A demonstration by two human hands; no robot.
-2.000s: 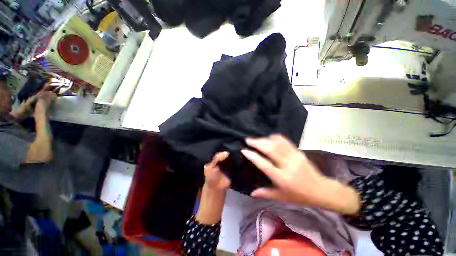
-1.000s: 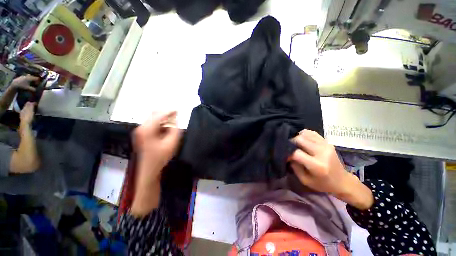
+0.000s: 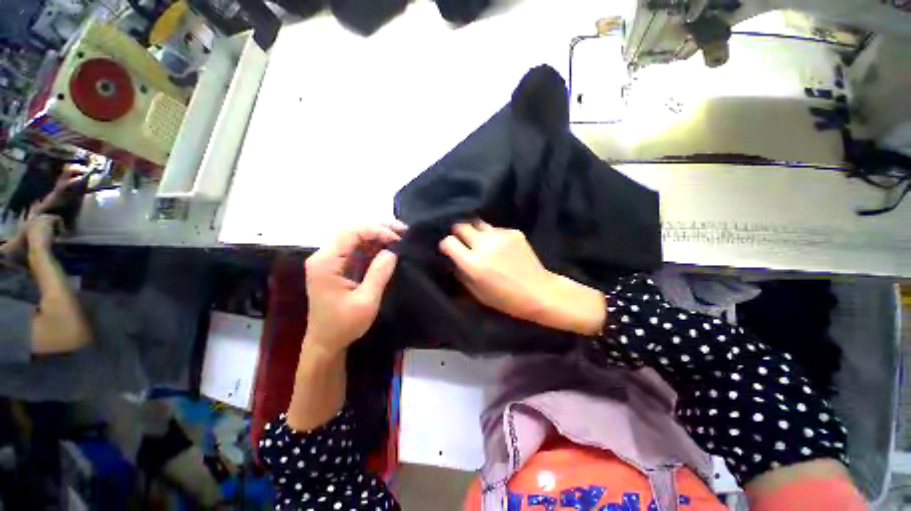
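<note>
A black garment piece (image 3: 589, 205) lies bunched over the front edge of the white sewing table and hangs down towards my lap. My right hand (image 3: 499, 264) is on the cloth with its fingertips pinching it near the middle. My left hand (image 3: 350, 289) is at the cloth's left edge, thumb and fingers apart; whether its fingertips hold the edge I cannot tell. The sewing machine's needle area (image 3: 707, 45) is at the upper right, away from the cloth.
The pale machine bed (image 3: 739, 130) and a printed ruler edge are on the right. A white tray (image 3: 212, 120) and a cream device with a red disc (image 3: 103, 90) stand at the left. A red basket (image 3: 283, 349) is below the table. Another person's arm (image 3: 50, 279) shows at far left.
My left hand has come in to the cloth's left edge. My right hand has moved left from the cloth's lower right to its middle. The cloth's left side has been drawn in and folded.
</note>
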